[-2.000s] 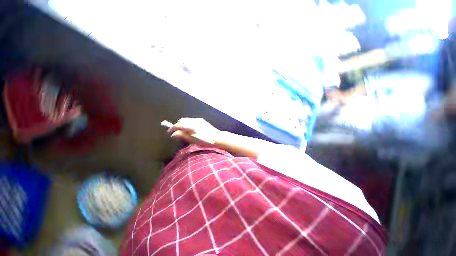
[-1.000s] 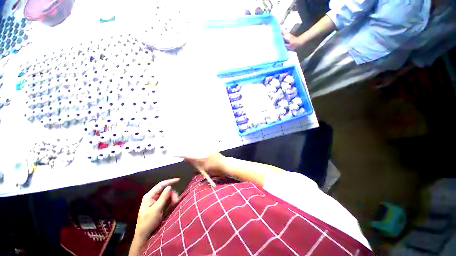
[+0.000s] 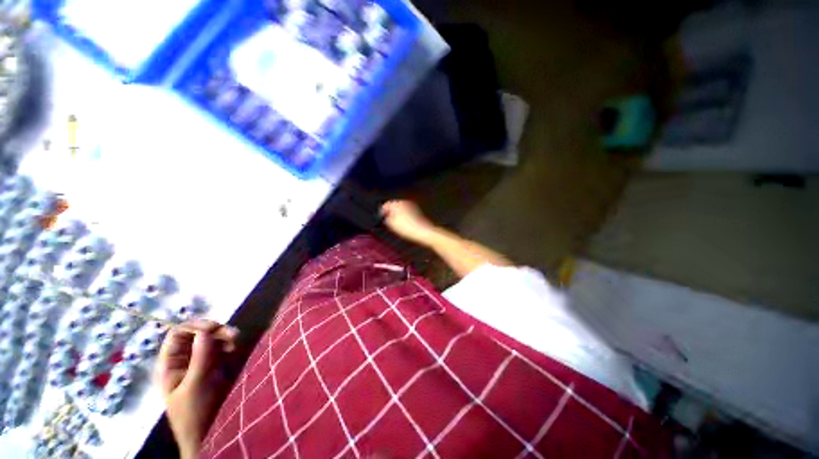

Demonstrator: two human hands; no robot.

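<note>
My left hand [image 3: 190, 359] is at the table's front edge, fingers bent together. A thin pale stick [image 3: 130, 311] runs from its fingertips up and left over the ornaments, and the hand appears to pinch it. My right hand [image 3: 404, 220] is small and blurred, stretched out low beyond the table edge, right of the apron. Its fingers look curled; whether it holds anything is unclear. Grey ornaments with dark centres [image 3: 87, 257] stand in rows at the left. Small pale pieces [image 3: 67, 432] lie at the lower left.
A blue tray [image 3: 310, 170] with purple-grey pieces and a white liner stands near the table corner, with another white-lined blue tray [image 3: 126, 73] beside it. A dark bin or box [image 3: 422, 125] is below the table edge. A teal object [image 3: 629, 123] is on the floor.
The view has swung right and down. The stick now shows at my left hand instead of my right. My right hand has moved out away from my lap. The other person is out of view.
</note>
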